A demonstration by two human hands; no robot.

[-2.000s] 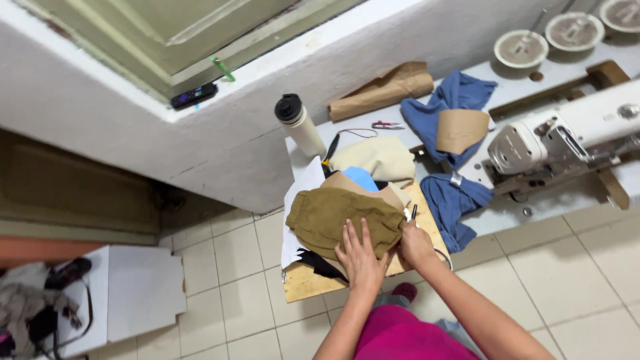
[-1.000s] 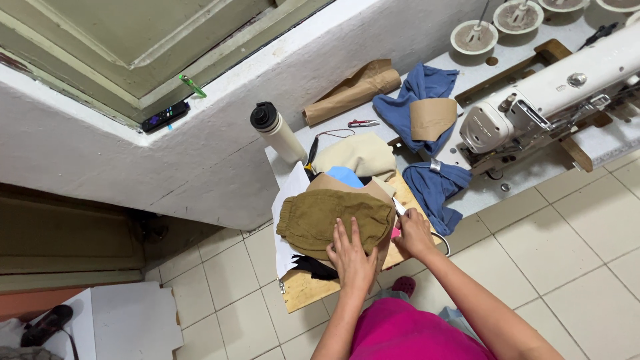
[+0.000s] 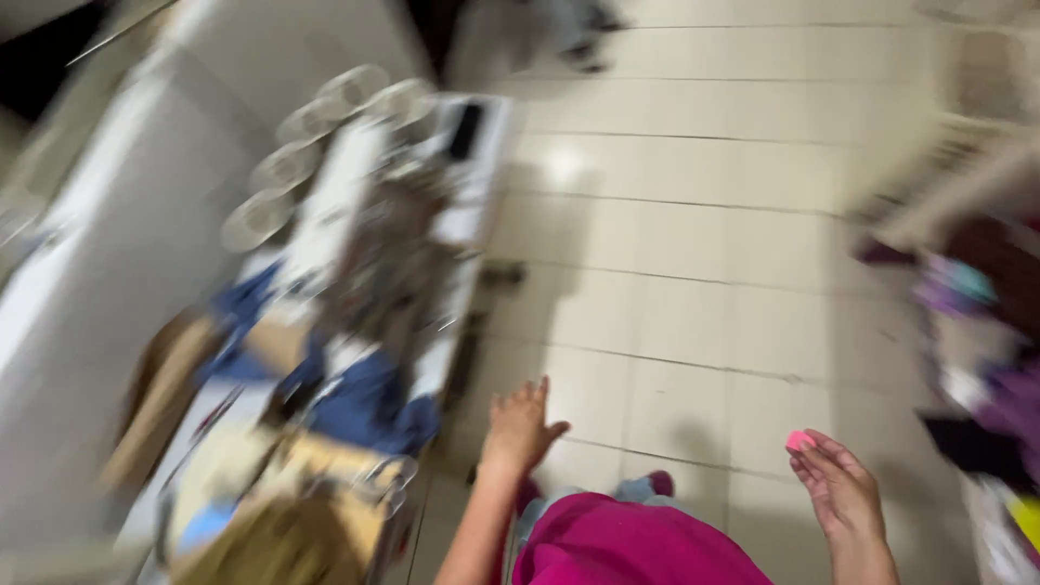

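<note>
My left hand is raised over the floor with its fingers apart and nothing in it, just right of the sewing table. A small pink piece is pinched between the thumb and fingers of my right hand, off to the right; its material cannot be told. Olive cloth lies on the wooden board at the bottom left, apart from both hands. Something with white loops, blurred, rests at the board's edge. The whole view is smeared by motion.
A sewing machine, blue cloth and rolled brown paper are on the white table along the wall. Piled fabrics line the right side. Tiled floor runs between.
Both hands have come off the olive cloth, which both earlier frames show under my left hand. My right hand is now far right with the pink piece. The view has swung strongly right.
</note>
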